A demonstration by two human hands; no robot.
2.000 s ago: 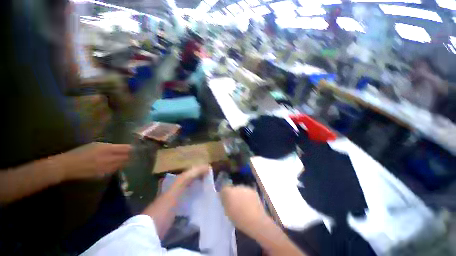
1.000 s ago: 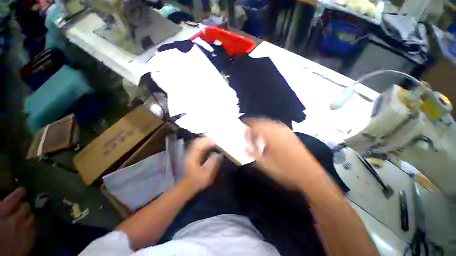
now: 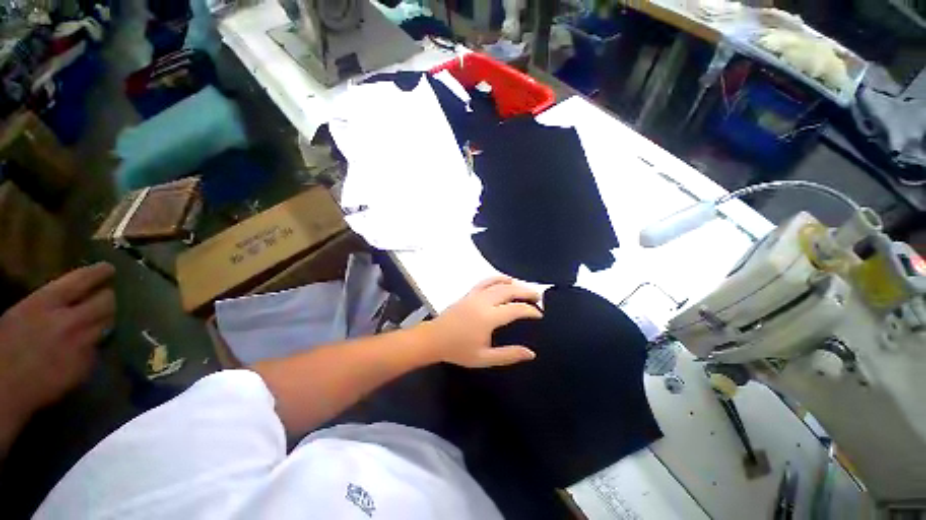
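A black fabric panel (image 3: 579, 396) with a curved edge lies over the table's front edge and the machine bed, partly over my lap. My left hand (image 3: 482, 325) rests on its upper left part, fingers spread, pinching nothing. My right hand is out of the picture. A second black panel (image 3: 548, 193) lies flat on the white table behind. A white sheet (image 3: 401, 163) lies left of it, partly over dark fabric.
The sewing machine (image 3: 772, 295) and its lamp (image 3: 680, 223) stand at right, with dark tools on its bed. A red basket (image 3: 503, 86) is at the far edge. A carton (image 3: 264, 249) holds white sheets at left. Another person's hand (image 3: 56, 340) is at far left.
My left hand has moved right, onto the black panel. My right hand has let go of the white sheet and left the picture. The sheet now lies on the table.
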